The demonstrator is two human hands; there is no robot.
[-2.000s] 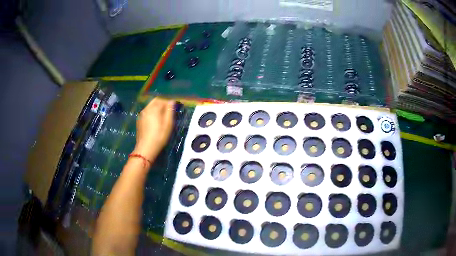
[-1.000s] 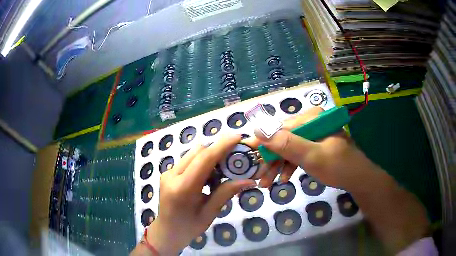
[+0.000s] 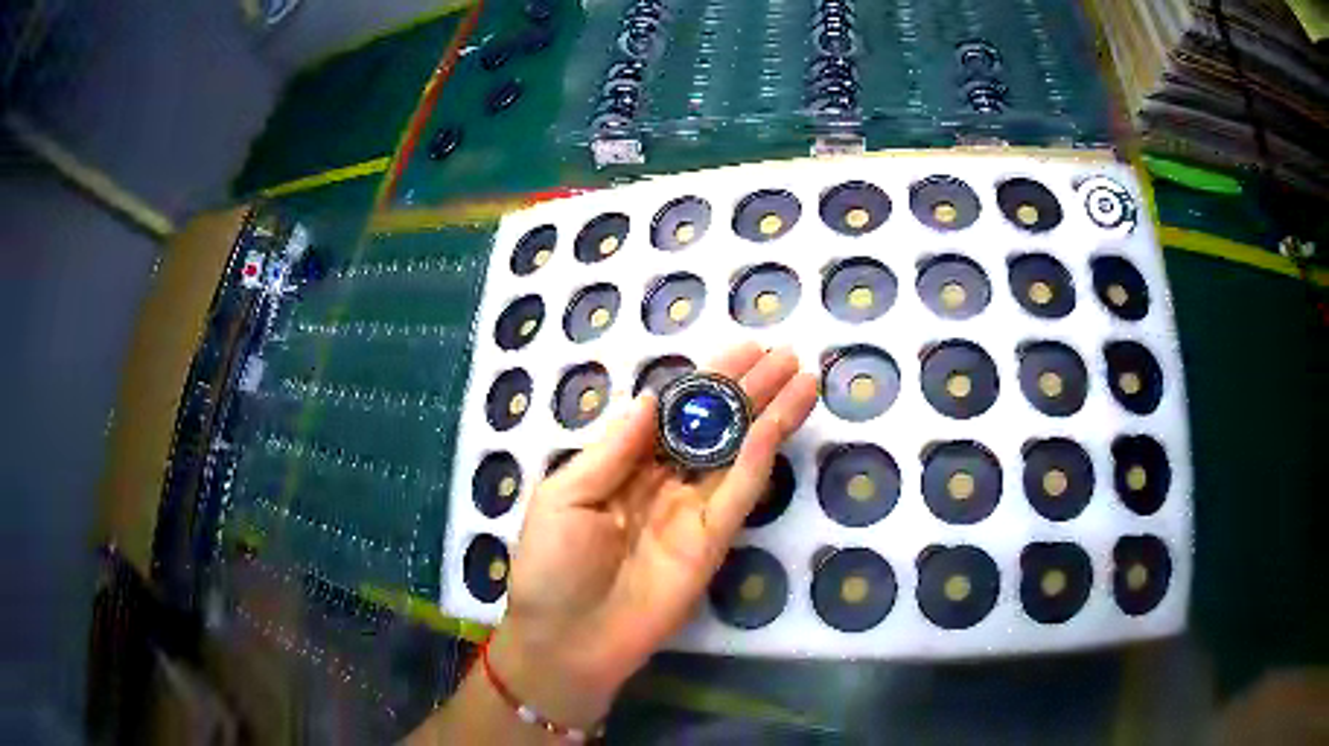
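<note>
My left hand [image 3: 627, 539] is palm up over the foam tray, fingers spread out under a small round speaker driver [image 3: 703, 421]. The driver's glossy blue-black front faces me, and it rests on the fingers. The white foam packing tray [image 3: 816, 635] has rows of round dark pockets with tan centres. One silver-ringed driver [image 3: 1108, 206] sits in the far right corner pocket. My right hand is not clearly seen; only a blurred patch shows at the lower right edge.
Clear blister trays lie at the far side [image 3: 729, 110] and left [image 3: 365, 364], some with black round parts. Loose drivers [image 3: 446, 143] lie on the far green mat. Cardboard [image 3: 168, 350] stands at left, stacked sheets [image 3: 1202, 88] at far right. A green probe [image 3: 1192, 177] lies beyond the tray's right corner.
The driver has turned from its ringed back to its glossy front, on my opened left palm. My right hand and the green probe have left the driver. The view has shifted.
</note>
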